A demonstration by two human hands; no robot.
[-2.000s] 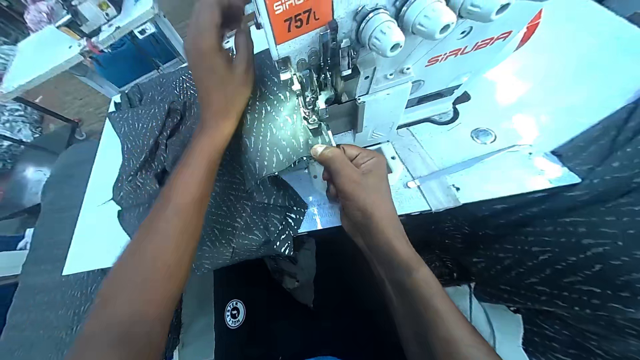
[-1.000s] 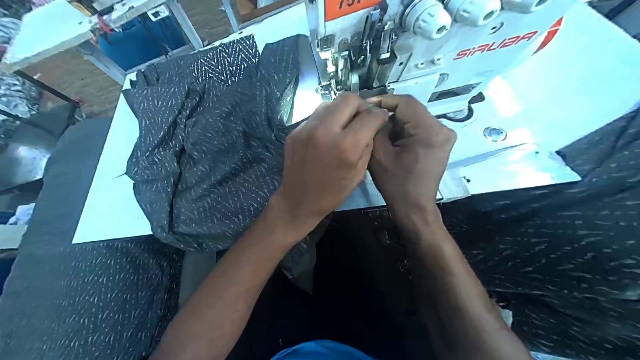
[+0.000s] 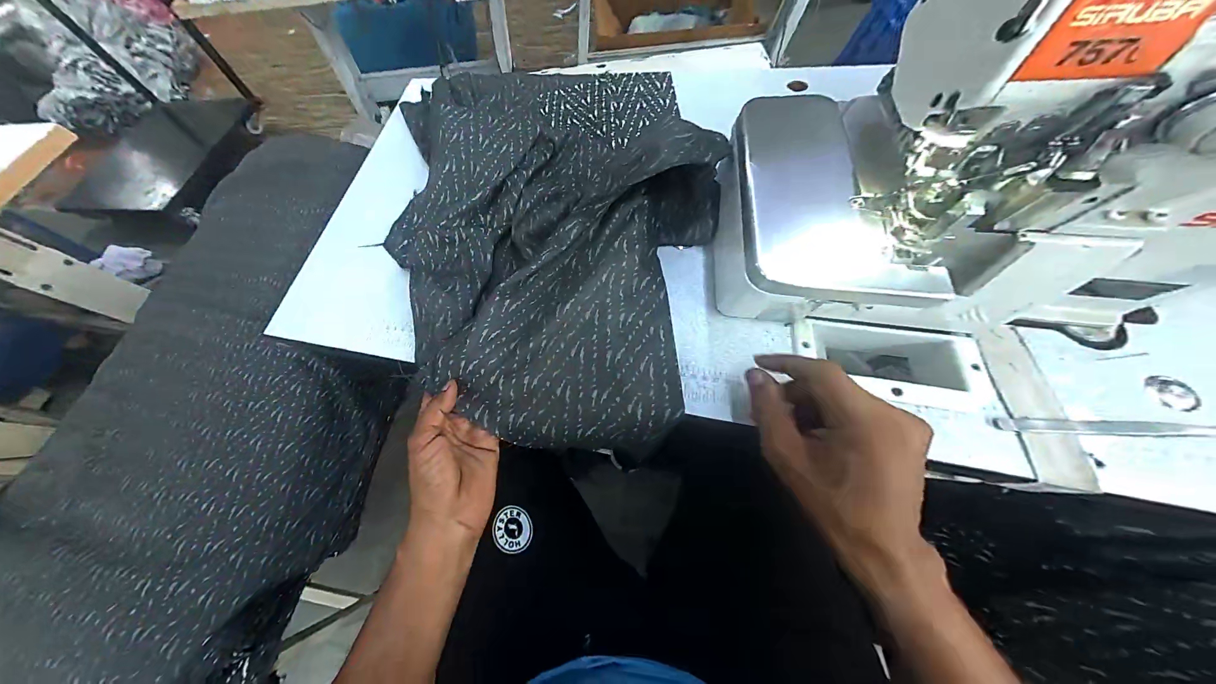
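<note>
A dark grey garment piece with white flecks (image 3: 570, 313) lies crumpled on the white sewing table, left of a Siruba overlock sewing machine (image 3: 1026, 171). My left hand (image 3: 456, 461) pinches the garment's lower left edge between thumb and fingers. Right of the cloth, over the table's front edge, my right hand (image 3: 841, 446) is raised with thumb and forefinger apart and nothing between them. The machine's metal cloth plate (image 3: 798, 190) and its presser foot area (image 3: 912, 233) show uncovered, with no cloth under the foot.
A long stack of the same flecked fabric (image 3: 190, 408) runs along the left side. More dark fabric (image 3: 1073, 570) hangs at the lower right. Tweezers or a thin metal strip (image 3: 1102, 427) lie on the table at right. Behind stand a blue bin (image 3: 404, 33) and a wooden box (image 3: 674, 24).
The garment has come away from the needle area and lies left of the machine. My hands, together at the presser foot one second ago, are now apart and lower. The view has swung left.
</note>
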